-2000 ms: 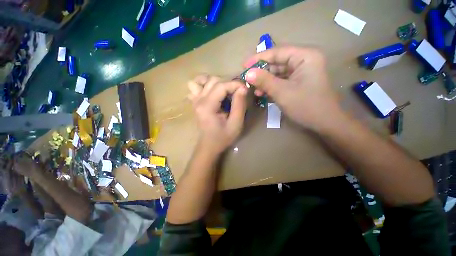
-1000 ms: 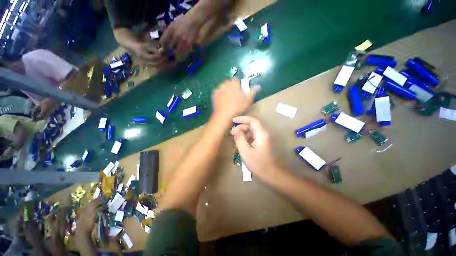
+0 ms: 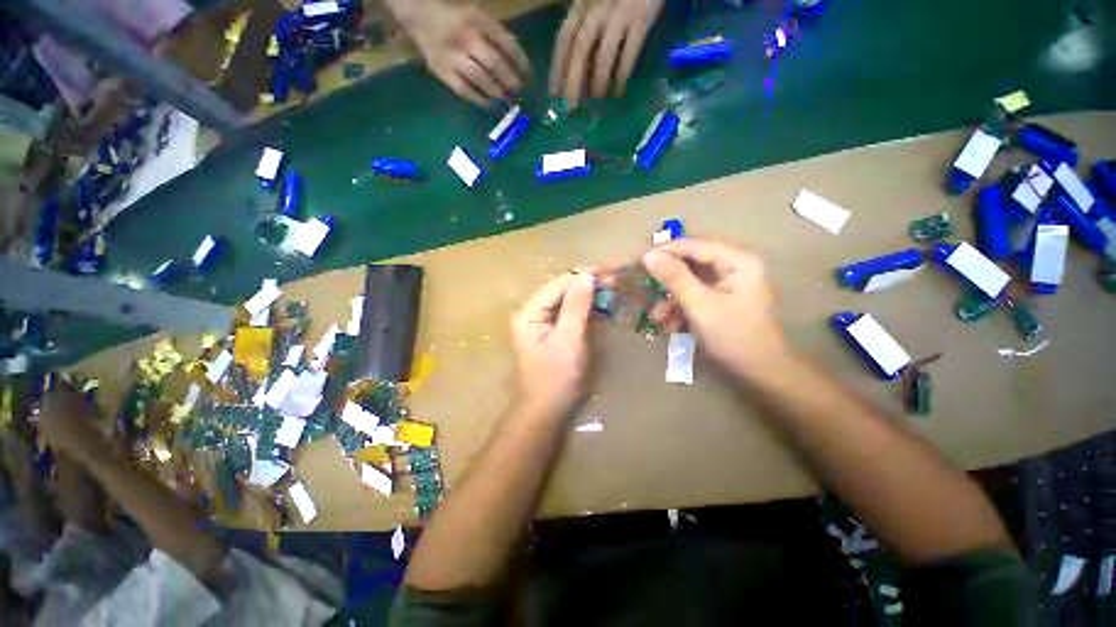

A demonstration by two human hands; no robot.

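My left hand (image 3: 557, 337) and my right hand (image 3: 728, 300) are raised over the bench, fingertips facing each other. Both pinch a small, thin, dark strand-like piece (image 3: 622, 271) between them; it is too small and blurred to name. A small green bit (image 3: 603, 301) shows by my left fingertips; I cannot tell if it is held. A blue battery pack (image 3: 668, 230) lies just behind my right fingers, largely hidden. A white pad (image 3: 680, 358) lies on the bench below my right hand.
A dark block (image 3: 392, 325) and a heap of boards, white pads and yellow pieces (image 3: 294, 392) lie left. Blue packs with boards (image 3: 979, 270) lie right. The green conveyor (image 3: 428, 214) carries packs. Another person's hands (image 3: 539, 55) are above it; another person's arm is lower left.
My left hand has come back from the conveyor edge to meet my right hand, both now pinching. The view has shifted. Another person's hands now reach over the conveyor, nearer the packs there.
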